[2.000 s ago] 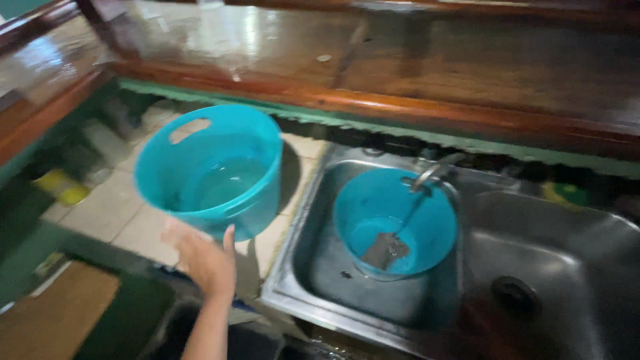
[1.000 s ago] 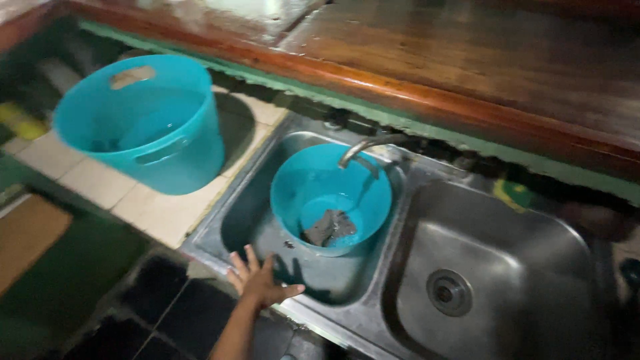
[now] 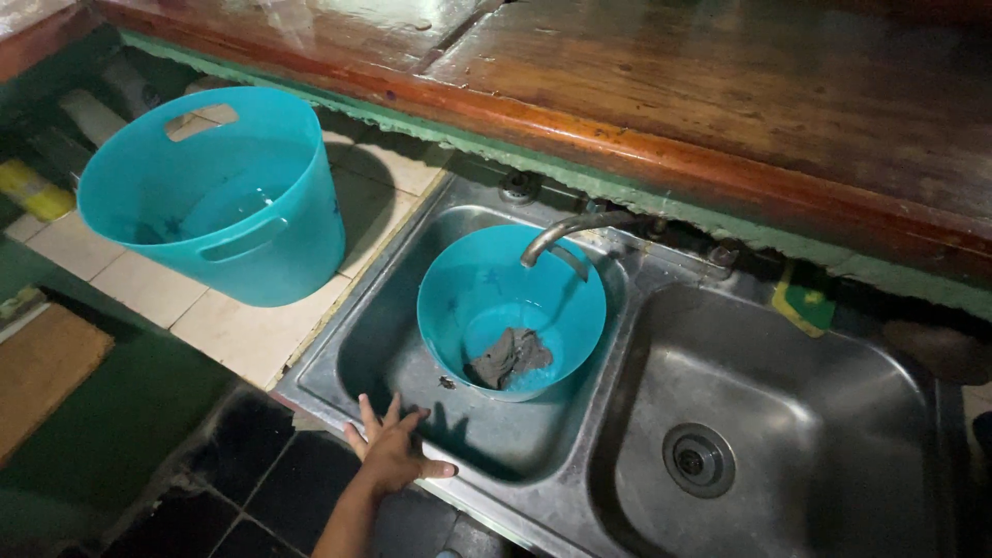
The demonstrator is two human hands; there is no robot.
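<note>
My left hand (image 3: 394, 452), fingers spread and holding nothing, is at the front rim of the left basin of a stainless steel double sink (image 3: 480, 434). My right hand does not show. In that basin stands a turquoise plastic bucket (image 3: 453, 298), tilted slightly, with a wet gray cloth (image 3: 508, 356) at its bottom. A curved metal faucet (image 3: 577, 226) reaches over the bucket, and a thin stream seems to fall from it. A larger turquoise bucket (image 3: 271, 263) with cut-out handles stands on the tiled counter (image 3: 248, 333) left of the sink, with some water inside.
The right basin (image 3: 775, 387) has a round drain (image 3: 697, 459). A green and yellow sponge (image 3: 806, 304) lies at its back edge. A raised wooden counter (image 3: 697, 101) runs behind the sink. A yellow container (image 3: 35, 190) is at the far left, above a brown board (image 3: 46, 372).
My left hand has moved from beside the larger bucket to the sink's front rim. The view has shifted to the right. Both buckets stay in their places.
</note>
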